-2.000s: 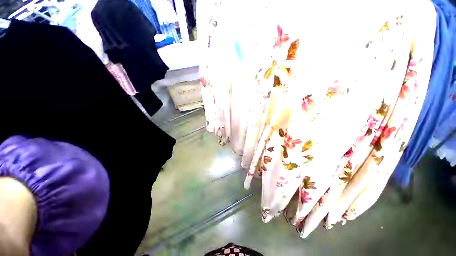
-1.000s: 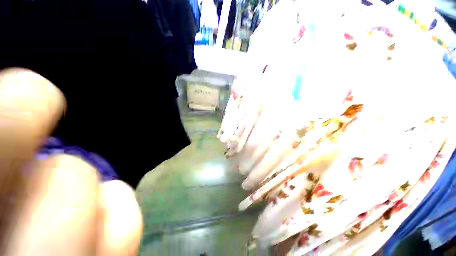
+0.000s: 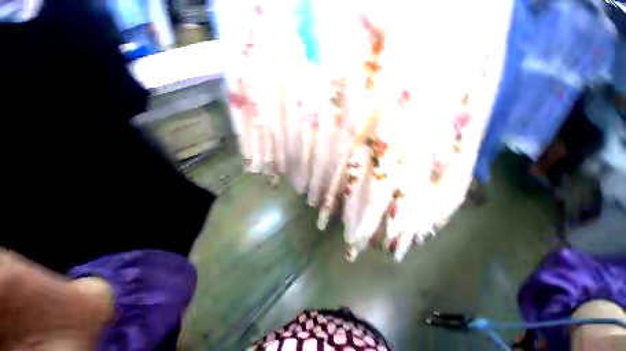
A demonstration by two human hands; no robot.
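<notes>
The cream floral garments hang in a row in front of me, their hems above the floor. A large black garment hangs on the left. My left hand is blurred and cut off at the lower left edge, beside its purple sleeve; its fingers and any hold cannot be made out. On the right, a purple sleeve and a patch of my right hand or wrist show at the lower right edge; the fingers are hidden. A light blue cord crosses there, with a small dark tool at its end, unclear.
Blue garments hang to the right of the floral row. A pale box stands under a white surface behind. A metal bar lies low over the green floor. Patterned pink and dark cloth shows at the bottom edge.
The view has shifted, and the floral row sits further left and higher. My left hand has moved from close to the camera back to the lower left edge. The right sleeve and cord have appeared.
</notes>
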